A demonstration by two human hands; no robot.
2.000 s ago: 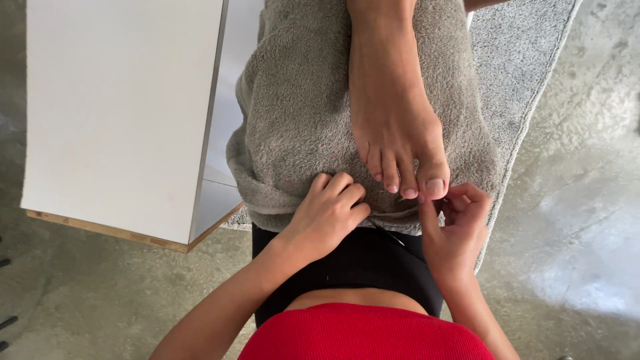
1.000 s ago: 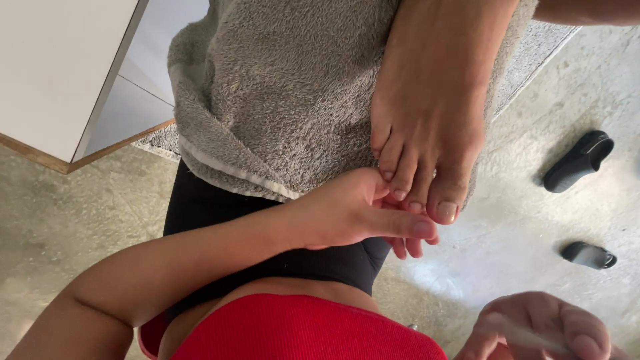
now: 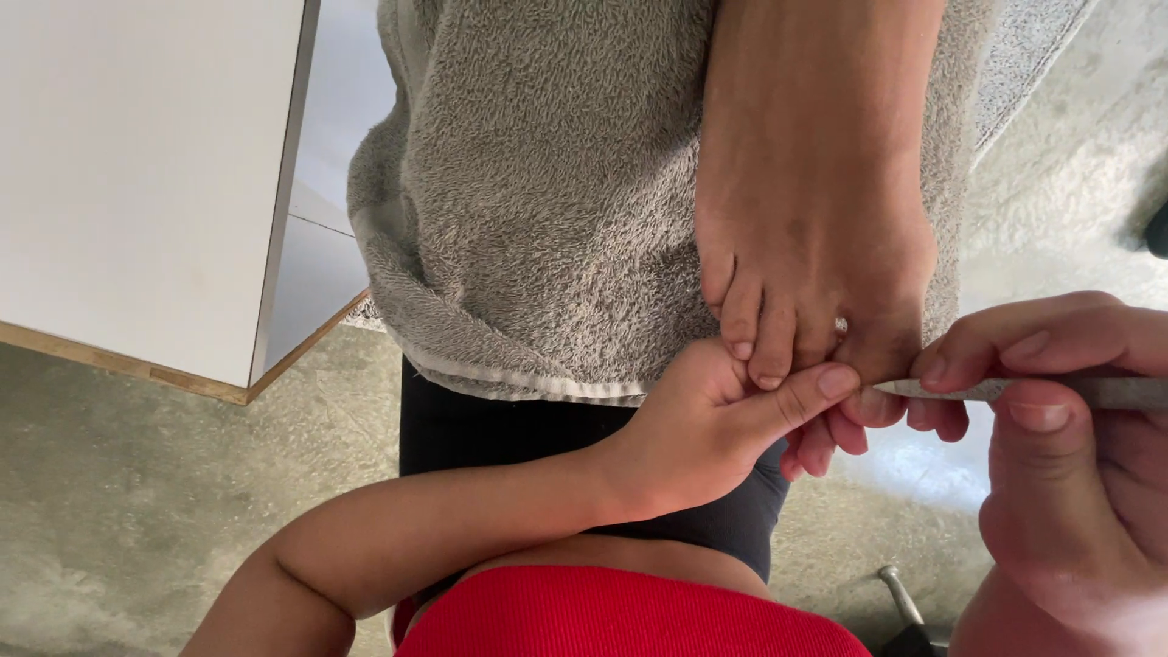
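Another person's bare foot (image 3: 812, 182) rests on a grey towel (image 3: 547, 201), toes toward me. My left hand (image 3: 721, 420) grips the toes, its thumb beside the big toe and its fingers underneath. Between the thumb and fingers of my right hand (image 3: 1068, 438) is a thin, pointed grey tool (image 3: 985, 391), perhaps a nail file. The tool's tip touches or lies very near the nail of the big toe (image 3: 881, 397). The tool's far end runs out of view at the right.
A white cabinet or table with a wooden edge (image 3: 137, 365) stands at the left. Black-clad legs (image 3: 511, 438) are under the towel. A metal leg (image 3: 902, 593) shows at lower right on the concrete floor (image 3: 182, 474). A dark shoe (image 3: 1157, 233) is partly visible at the right edge.
My right hand has moved to the big toe, and the pointed tool now shows clearly in it. My left hand, beside the towel's edge two seconds ago, is on the toes. The view is closer.
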